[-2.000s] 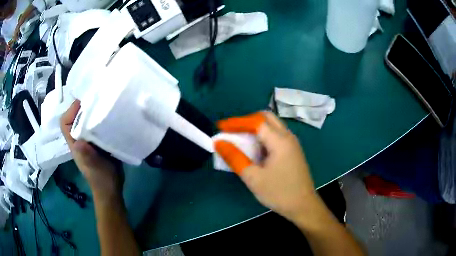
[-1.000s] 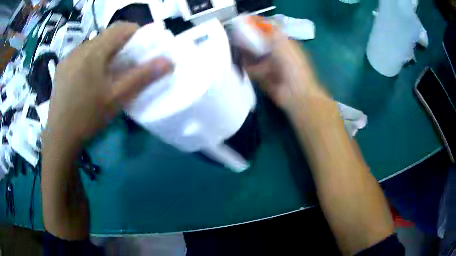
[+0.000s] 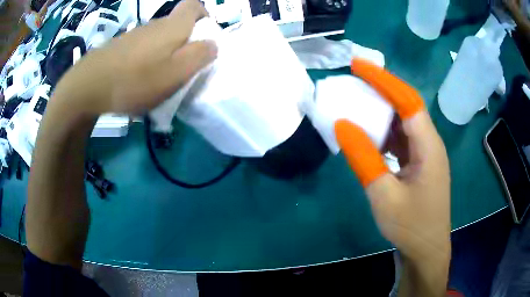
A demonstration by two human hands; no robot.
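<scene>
A white security camera [image 3: 255, 87] is held above the table in the middle of the view, its black ball [image 3: 296, 154] at the lower right and a black cable looping below it. My left hand [image 3: 145, 64] grips its upper left end. My right hand [image 3: 401, 145] wears orange finger cots on thumb and finger and pinches a white wiping piece [image 3: 351, 110], which meets the right side of the white body. The piece hides part of the camera there; whether it is cloth or sponge I cannot tell.
A green curved-edge table [image 3: 232, 232] lies below. Many similar cameras [image 3: 26, 116] crowd the left and back. A crumpled white strip [image 3: 325, 52] lies behind the right hand. Two translucent bottles [image 3: 473, 78] and a smartphone [image 3: 507, 168] are at the right. Cable plugs [image 3: 97, 178] lie at left.
The camera has been turned and moved right, and its cable now shows. My left hand has shifted to its upper left end. My right hand has moved to its right side with the white piece.
</scene>
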